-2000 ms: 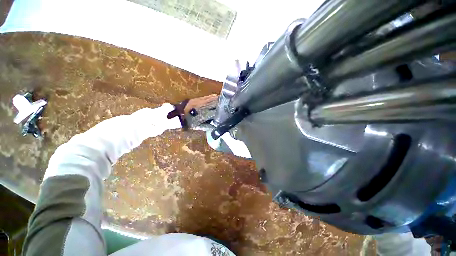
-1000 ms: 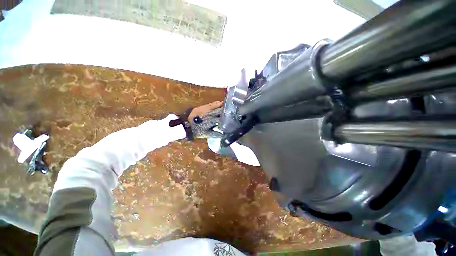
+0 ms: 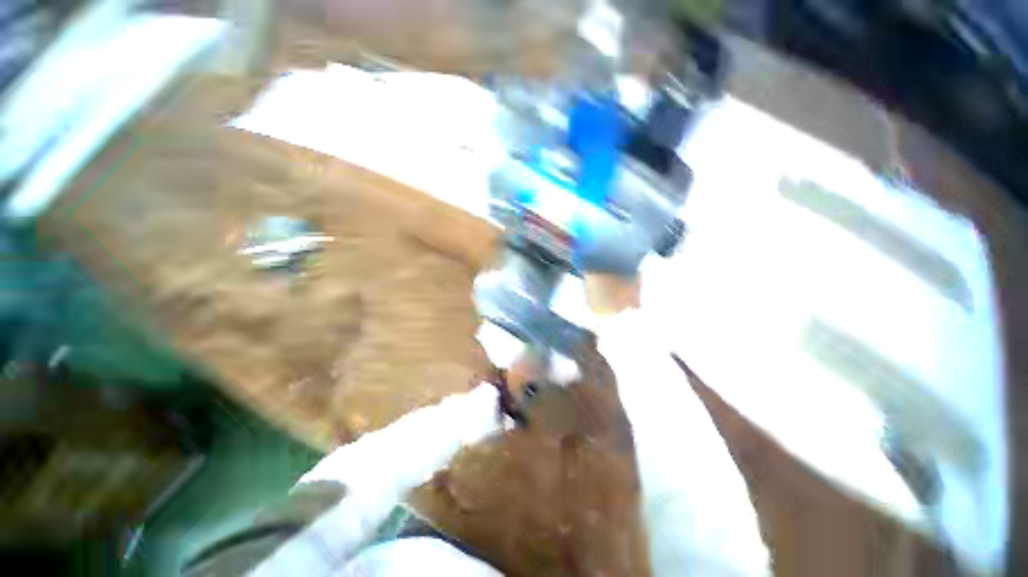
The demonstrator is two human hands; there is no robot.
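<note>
The frame is strongly blurred. The cutting machine (image 3: 592, 158), with blue and silver parts, stands at upper centre among white fabric. The white fabric lay (image 3: 755, 304) spreads to its right, and white fabric (image 3: 383, 118) also shows to its left. My left hand (image 3: 525, 381), dark strap at the wrist, is low at the machine's near side; its fingers are blurred and partly hidden. My right hand (image 3: 612, 293) is at the near side of the machine body, seemingly holding it, fingers mostly hidden.
Two grey strips lie on the lay at right, one farther (image 3: 879, 237) and one nearer (image 3: 874, 361). Blurred silver clips (image 3: 285, 246) lie on the brown table (image 3: 361, 293) at left. White stacks (image 3: 102, 101) are at upper left. Green floor (image 3: 113, 316) shows beyond the table edge.
The view has swung and widened: the machine, which filled the right side, now appears smaller at upper centre. My right hand and sleeve, and the right part of the lay, have come into view.
</note>
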